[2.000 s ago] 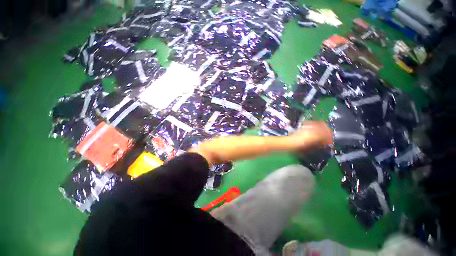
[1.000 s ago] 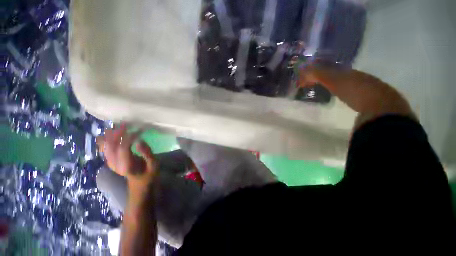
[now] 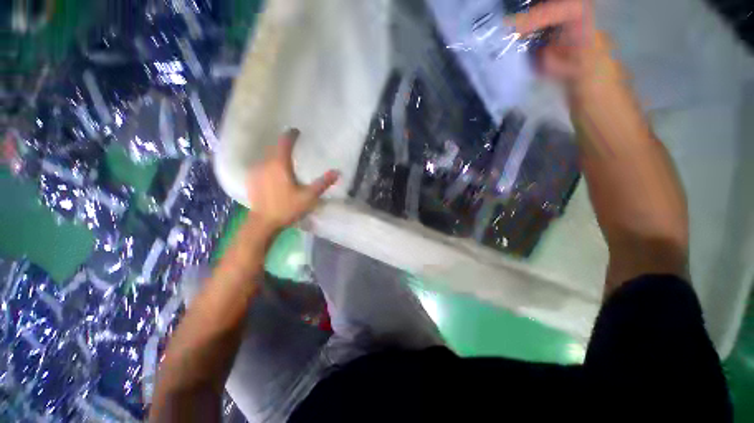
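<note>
The large white bin point(image 3: 463, 260) lies in front of me, tilted in the picture. Dark bagged garments point(image 3: 446, 157) with pale bands lie inside it. My right hand point(image 3: 562, 41) is over the bin near the top of the picture, its fingers closed on the edge of a shiny pale-blue bagged garment point(image 3: 475, 41); the grip is partly blurred. My left hand point(image 3: 281, 186) is at the bin's near left rim with thumb and fingers spread and no packet in it.
Many glittering dark packets point(image 3: 99, 330) with pale bands cover the green floor point(image 3: 41, 227) to the left of the bin. My grey-clad legs point(image 3: 364, 289) are below the near rim, with a bit of red beside them.
The view has turned from the floor piles to the bin. Since one second ago, my left hand has moved up onto the rim and my right hand has moved up with a pale-blue packet at its fingers.
</note>
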